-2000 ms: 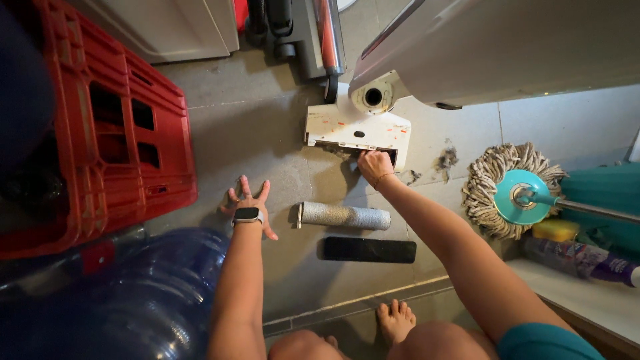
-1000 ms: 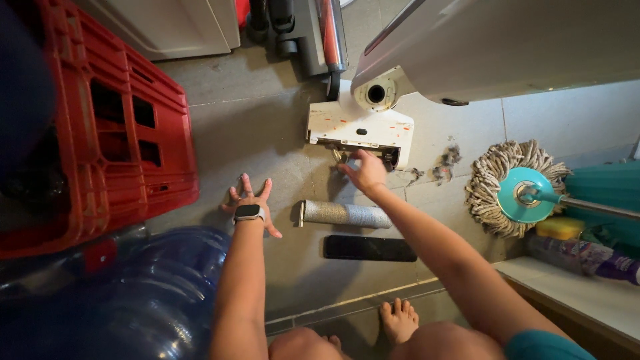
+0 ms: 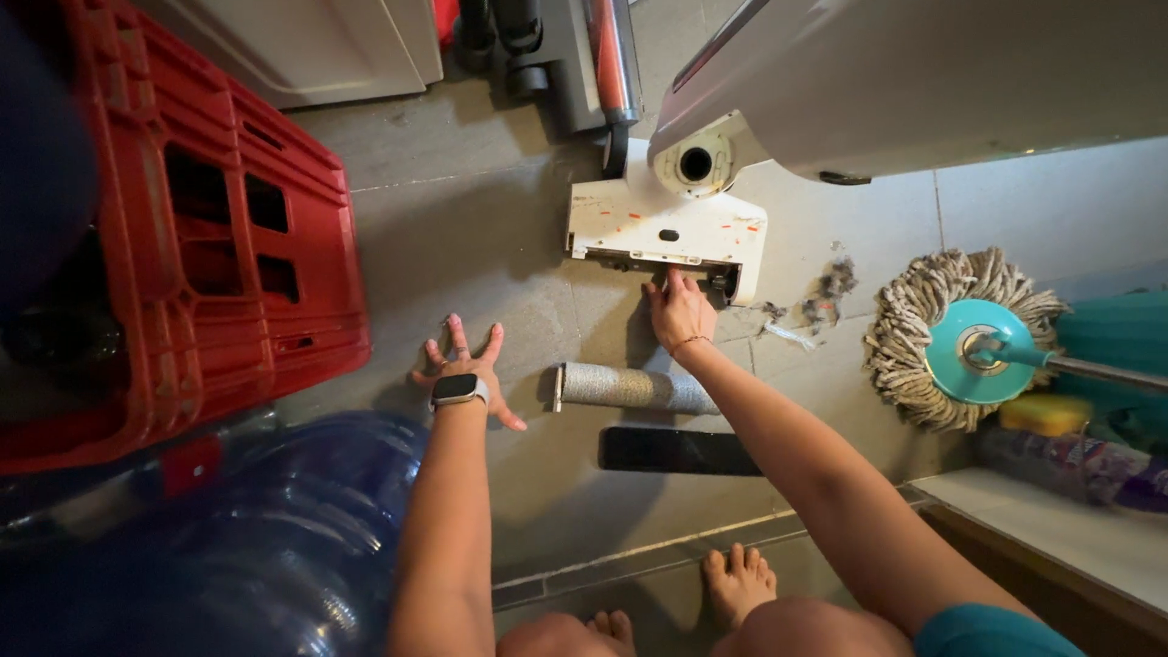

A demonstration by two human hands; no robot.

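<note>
My left hand [image 3: 467,367], with a smartwatch at the wrist, is spread flat on the grey tile floor and holds nothing. My right hand [image 3: 683,310] reaches with its fingertips to the open brush slot of a white vacuum floor head [image 3: 671,214]; whether the fingers grip anything there cannot be seen. Just below that hand lies a grey roller brush [image 3: 630,387], its right end behind my right forearm. A flat black cover or strip [image 3: 675,451] lies beside the roller, also partly hidden by the forearm. Clumps of dust and hair [image 3: 829,290] rest right of the floor head.
A red plastic crate [image 3: 310,274] and large blue water bottles [image 3: 274,520] stand at left. On the right are a string mop [image 3: 885,338] with a turquoise plate, a yellow sponge [image 3: 1045,413] and a purple-labelled package [image 3: 1077,465]. A big whitish body [image 3: 903,82] overhangs the upper right.
My right hand moved a little off the slot to the left, then back to it. More debris lies right of the floor head. My left hand has stayed on the floor.
</note>
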